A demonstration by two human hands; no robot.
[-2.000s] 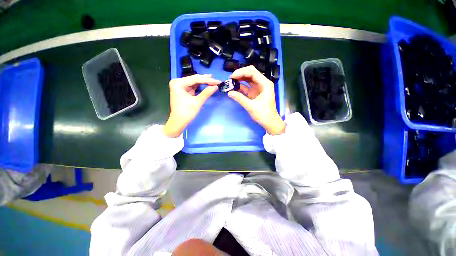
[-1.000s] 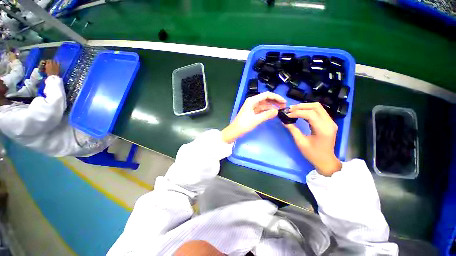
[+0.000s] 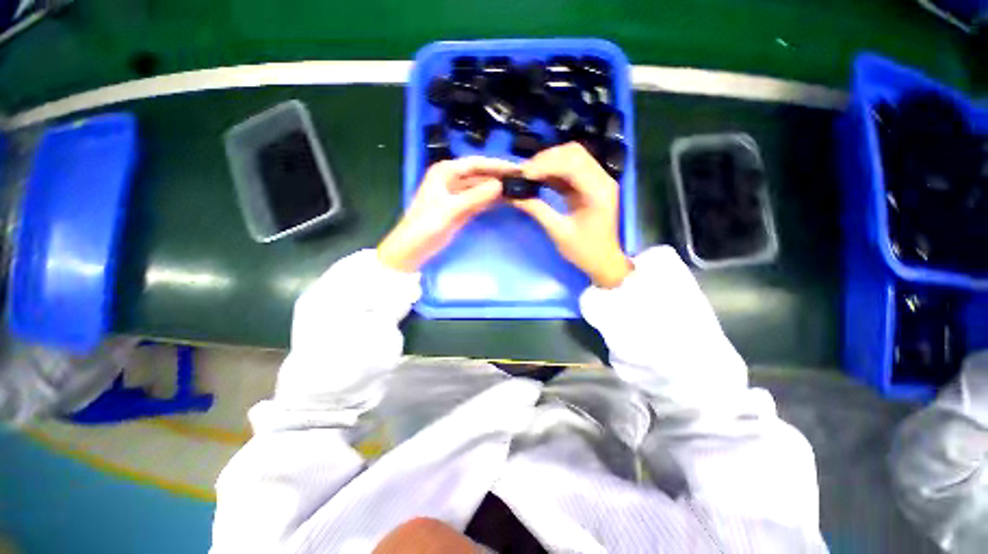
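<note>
My left hand and my right hand meet over the middle of the blue parts tray. Both hold one small black housing between their fingertips, above the tray floor. The fingers partly cover it, so any insert on it cannot be told. More black housings lie piled at the far end of the tray. The left parts tub, with dark contents low inside, stands to the left. The right parts tub, fuller with black parts, stands to the right.
A blue neighbouring tray lies at the far left. Stacked blue bins with black parts stand at the far right. White sleeves of other people show at the lower left and lower right. A pale rail runs behind the tray.
The view has swung left and back right, bringing the stacked bins into sight again. Both hands still hold a black housing over the tray, with the fingers now closer around it.
</note>
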